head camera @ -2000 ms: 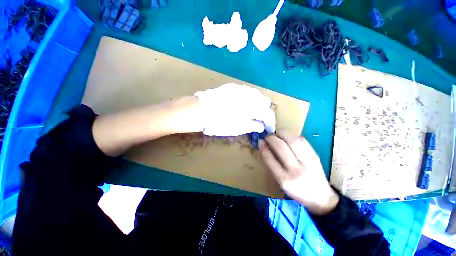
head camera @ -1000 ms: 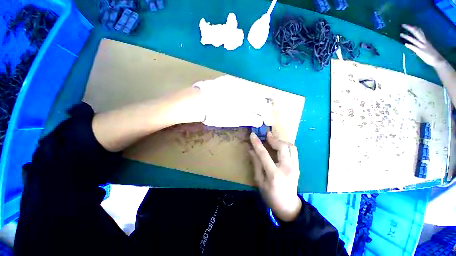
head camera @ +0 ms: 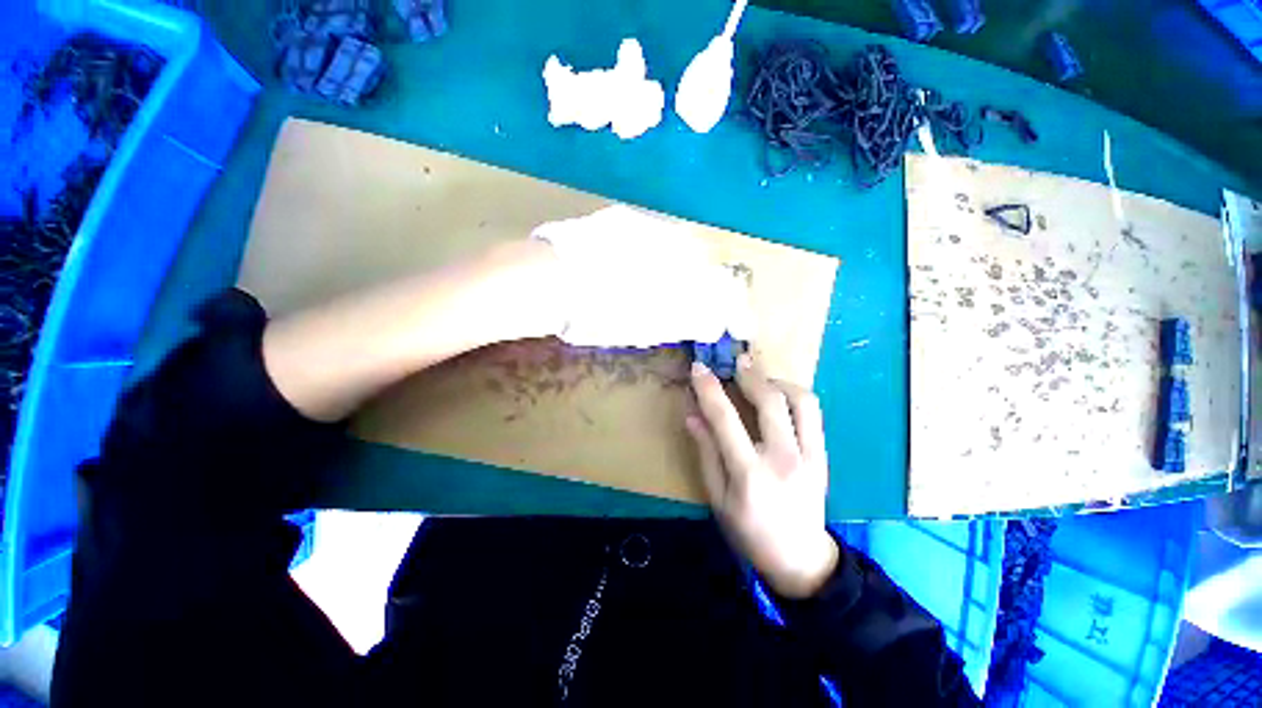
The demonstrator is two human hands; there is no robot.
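A dark blue-grey block (head camera: pixel 717 356) is held at the right part of the tan cardboard mat (head camera: pixel 401 187). My left hand (head camera: pixel 644 284), in a white glove, holds it from above; its fingertips are washed out by glare. My right hand (head camera: pixel 761 463), bare, has its thumb and fingers on the block's near side. No strap can be made out on the block. Dark marks spread over the mat below the glove.
A pile of blocks (head camera: pixel 330 56) lies upper left, with a blue bin (head camera: pixel 104 277) of straps at left. A white crumpled wipe (head camera: pixel 605 90), a squeeze bottle (head camera: pixel 706 86) and tangled straps (head camera: pixel 830 111) lie beyond. The right mat (head camera: pixel 1024 457) bears a block row (head camera: pixel 1174 394) and a loop (head camera: pixel 1010 217).
My right hand has turned more upright and its fingers have shifted on the block. Another person's hand showed at the upper right one second ago and is gone now. The view has shifted slightly.
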